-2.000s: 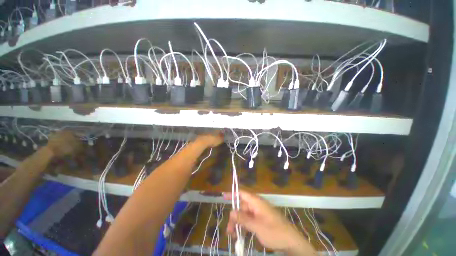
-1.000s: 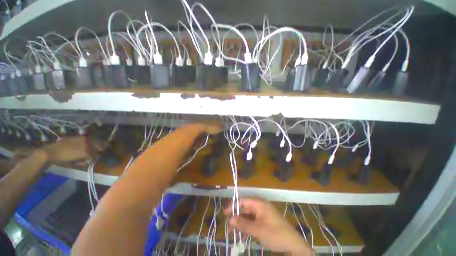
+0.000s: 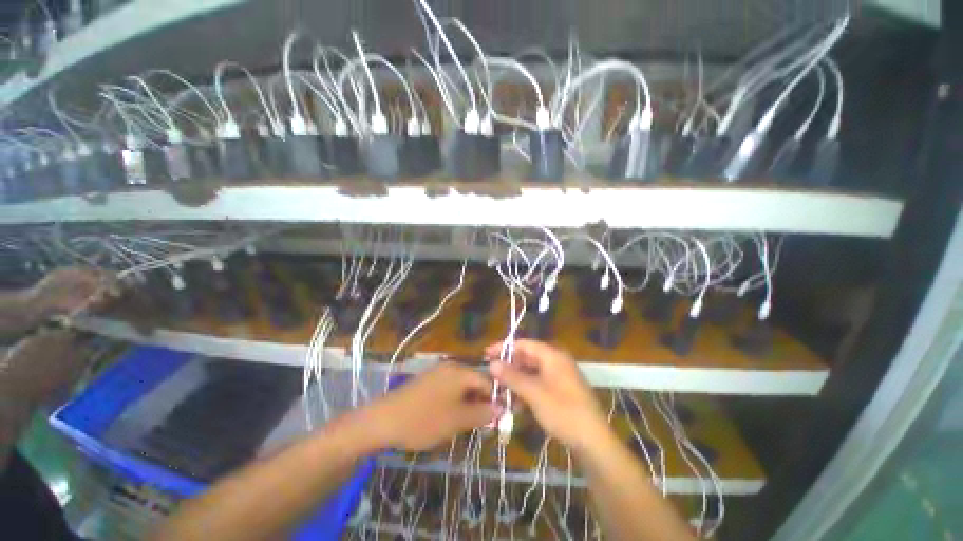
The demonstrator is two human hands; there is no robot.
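Observation:
My left hand point(image 3: 449, 402) and my right hand point(image 3: 539, 380) meet in front of the middle shelf edge. My right hand pinches a bunch of white cables point(image 3: 507, 349). My left hand's fingers are at the same cables, partly curled; its exact hold is blurred. White plugs point(image 3: 506, 426) hang just below my hands. Behind them, black adapters point(image 3: 608, 325) stand on the orange-brown shelf board point(image 3: 649, 349), some with cable plugs hanging above them.
Above is a shelf point(image 3: 655, 209) of black adapters with white cables plugged in. A blue tray point(image 3: 95, 391) holding dark items rests at the lower left. Another person's hands point(image 3: 63, 296) are at the far left. A lower shelf point(image 3: 676, 484) has hanging cables.
My left hand has come down from the back of the middle shelf to the cables by my right hand. The other person's hands have moved left, and more of the tray shows.

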